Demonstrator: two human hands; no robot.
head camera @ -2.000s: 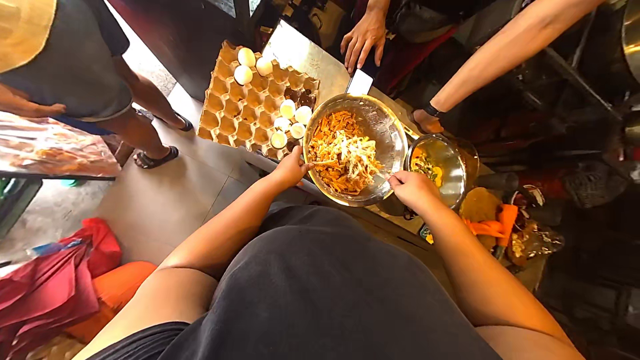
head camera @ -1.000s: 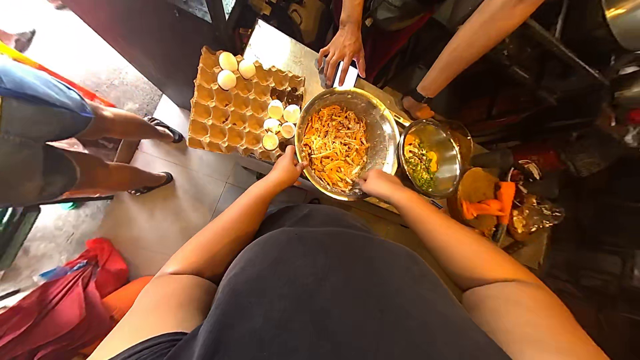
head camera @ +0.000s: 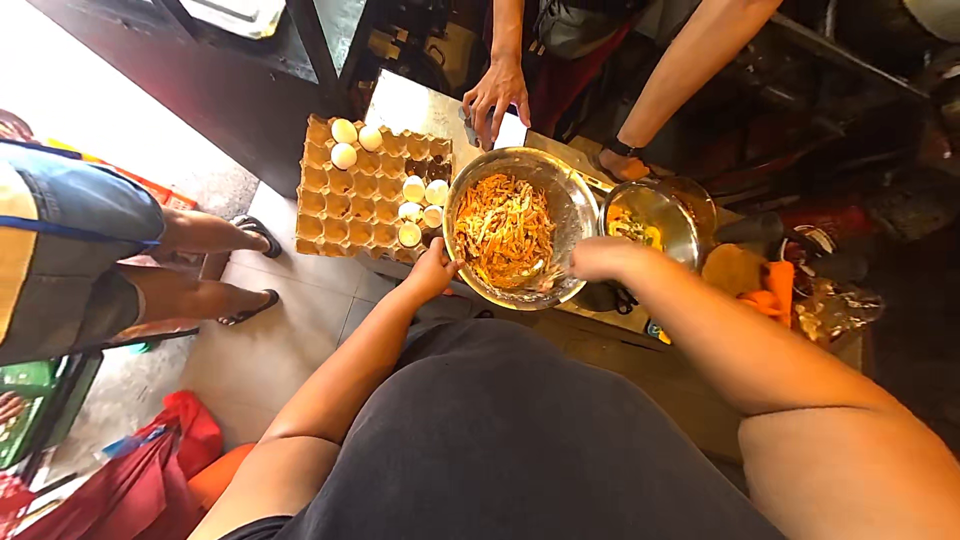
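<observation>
My left hand [head camera: 433, 271] grips the lower left rim of a large metal mixing bowl [head camera: 576, 217]. Shredded orange food [head camera: 504, 229], coated with something wet, fills the bowl's left and middle. At the bowl's lower right, my right hand [head camera: 604, 259] is closed on a utensil, mostly hidden and blurred, that reaches into the food. A smaller metal bowl [head camera: 675, 225] with yellow and green pieces stands right of the large one. On the left lies a cardboard egg tray [head camera: 352, 184] bearing several whole eggs [head camera: 344, 131] and opened eggshells [head camera: 410, 235].
Across the table [head camera: 420, 106], a co-worker's hand [head camera: 501, 94] rests near a white object; the other hand [head camera: 625, 163] is behind the small bowl. Orange items [head camera: 780, 289] and a crumpled clear bag [head camera: 832, 311] lie at right. Another person's legs [head camera: 202, 232] are at left.
The pale shreds on top two seconds ago are now mixed into the orange food. My right hand has moved about at the bowl's right side. My left hand keeps its hold on the rim.
</observation>
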